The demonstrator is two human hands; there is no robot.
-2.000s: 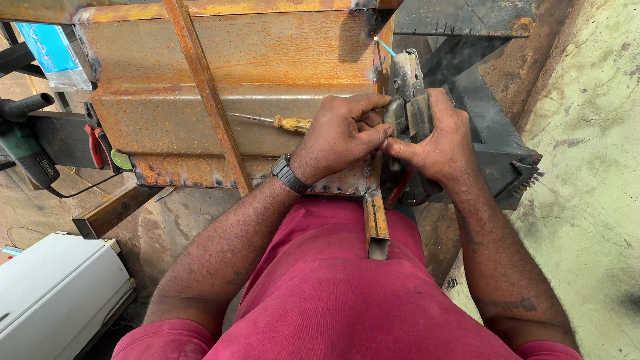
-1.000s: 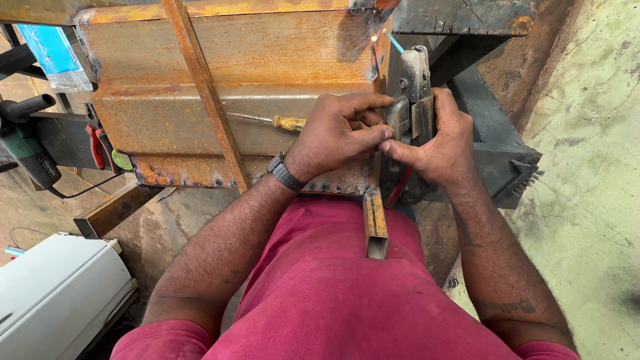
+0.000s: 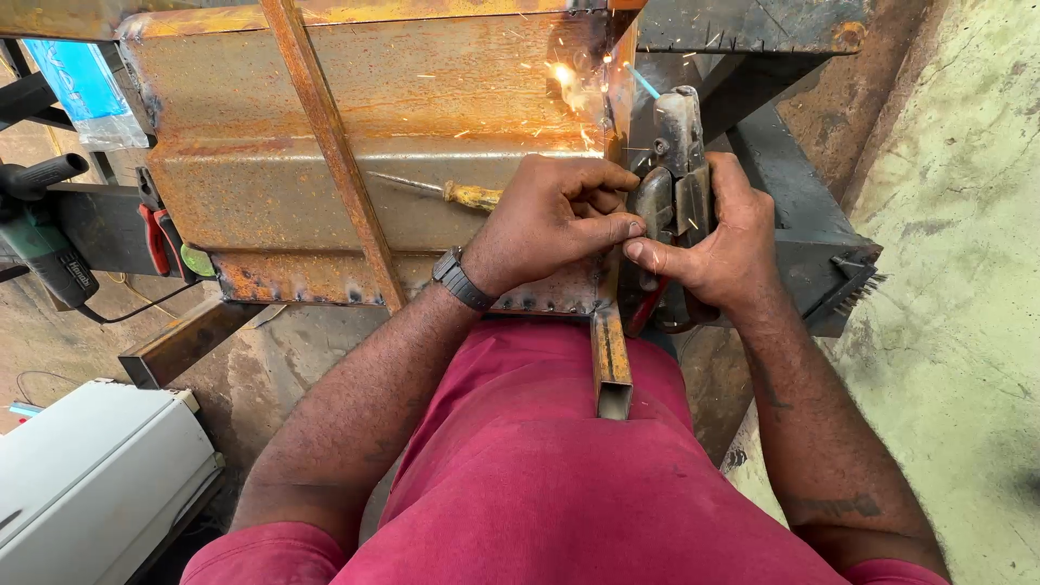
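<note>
My right hand [image 3: 719, 236] is closed around a welding electrode holder [image 3: 678, 162] at the right edge of a rusty steel panel [image 3: 455, 81]. A thin blue electrode [image 3: 642, 80] sticks out of the holder's top, and bright sparks fly over the panel's upper right corner. My left hand [image 3: 561, 215], a watch on its wrist, has its fingertips against the holder's side; whether it grips a part of it, I cannot tell. A screwdriver [image 3: 471, 195] with a yellowish handle lies on the panel, its end hidden behind the left hand. A rusty flat bar [image 3: 329, 138] crosses the panel.
An angle grinder [image 3: 49, 244] and red-handled pliers [image 3: 154, 219] are at the left. An open square steel tube [image 3: 612, 357] points toward my body. Dark steel beams [image 3: 780, 171] and a wire brush [image 3: 849, 284] stand at the right. A white metal casing [image 3: 97, 471] is at lower left.
Sparks and a bright glow now spread over the panel's upper right corner, where the earlier frames show only a small bright point near the electrode. Both hands have stayed at the holder.
</note>
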